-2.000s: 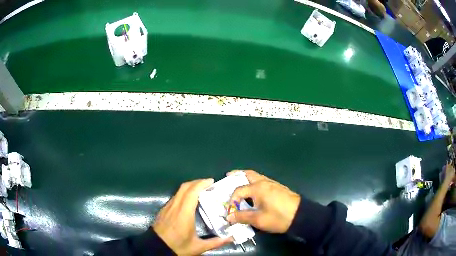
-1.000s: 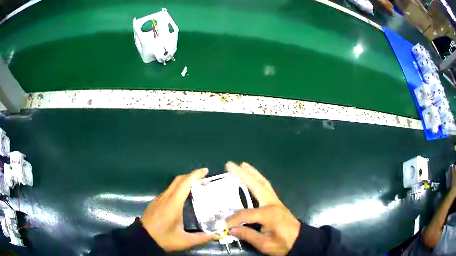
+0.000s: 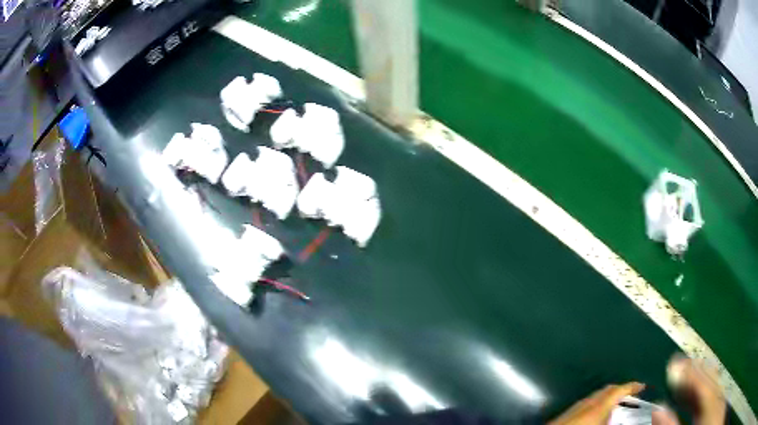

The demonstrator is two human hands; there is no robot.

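Observation:
A white plug-in housing (image 3: 636, 412) shows in part at the bottom right, cut off by the frame edge. My left hand (image 3: 600, 407) is against its left side, mostly out of the picture. My right hand (image 3: 700, 390) is at its right, blurred and cut off; its grip cannot be made out. Several loose white inner modules, one of them nearest the rail (image 3: 345, 202), lie on the dark green bench (image 3: 432, 290) at the left. Short red leads stick out of some.
A worn whitish rail (image 3: 532, 199) with a grey post (image 3: 386, 62) divides bench and green belt (image 3: 515, 108). A partly assembled unit (image 3: 671, 209) stands on the belt. Left are a black tray (image 3: 150, 70), a carton (image 3: 25, 257) and a clear parts bag (image 3: 125, 332).
The view has swung left, bringing the inner modules, carton and bag into sight. My hands and the housing now sit at the bottom right edge, mostly cut off.

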